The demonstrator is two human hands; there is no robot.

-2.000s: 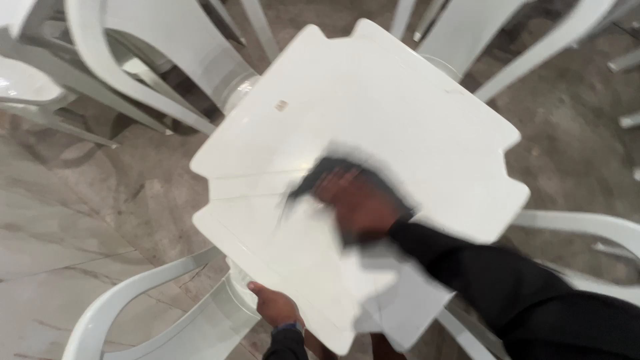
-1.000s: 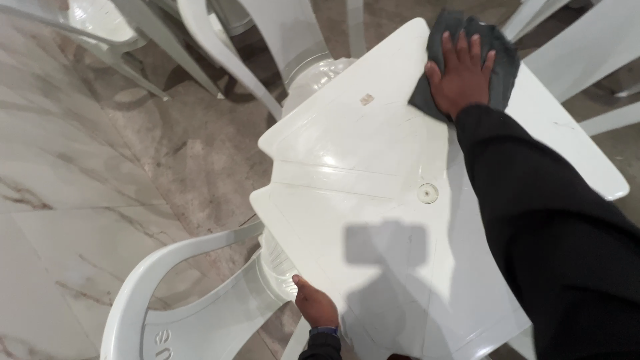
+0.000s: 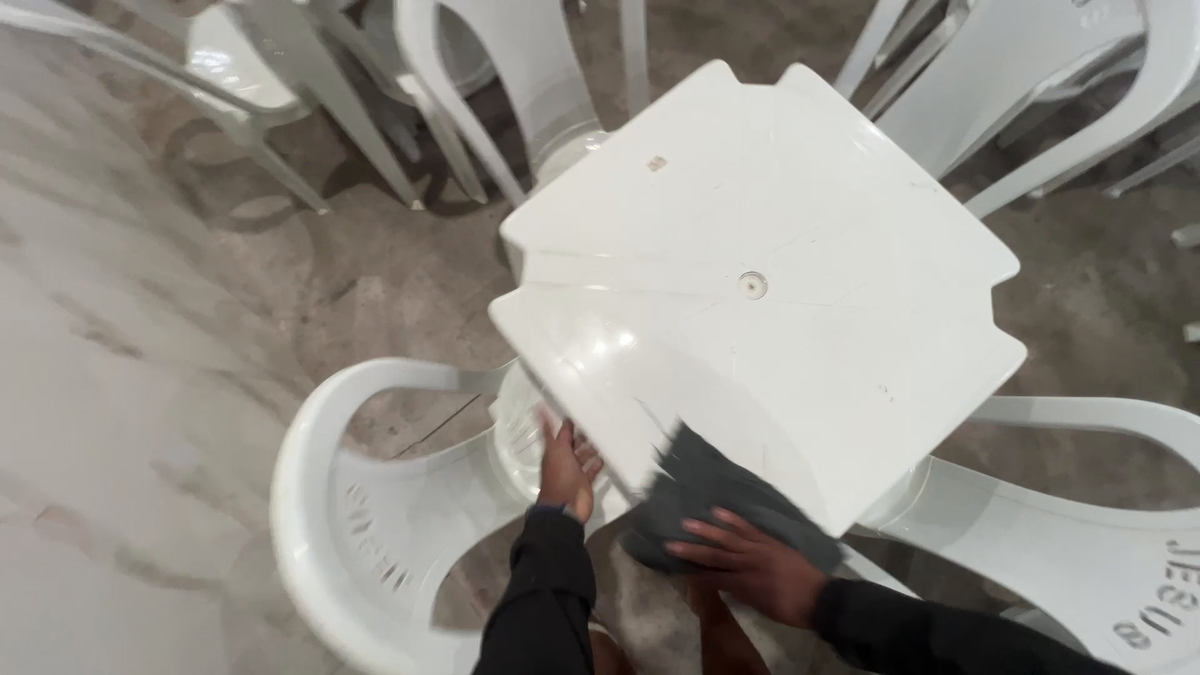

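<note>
A white plastic table [image 3: 825, 234] with notched corners fills the middle of the head view. Its top has a small round plug [image 3: 753, 285] at the centre and a small brownish mark [image 3: 656, 163]. My right hand [image 3: 750, 562] lies spread on a dark grey cloth [image 3: 722, 497], which drapes over the table's near edge. Left of it, my left hand [image 3: 569, 469] is at the table's near left edge, fingers partly hidden and blurred; whether it grips the edge is unclear.
White plastic armchairs surround the table: one at the near left [image 3: 394, 506], one at the near right [image 3: 1059, 506], one at the far left [image 3: 516, 75] and one at the far right [image 3: 1012, 84]. More chairs stand behind. A pale marbled surface [image 3: 103, 422] runs along the left.
My right hand and the cloth have moved from the table's far part to its near edge. My left hand stays by the near left edge. The view has shifted.
</note>
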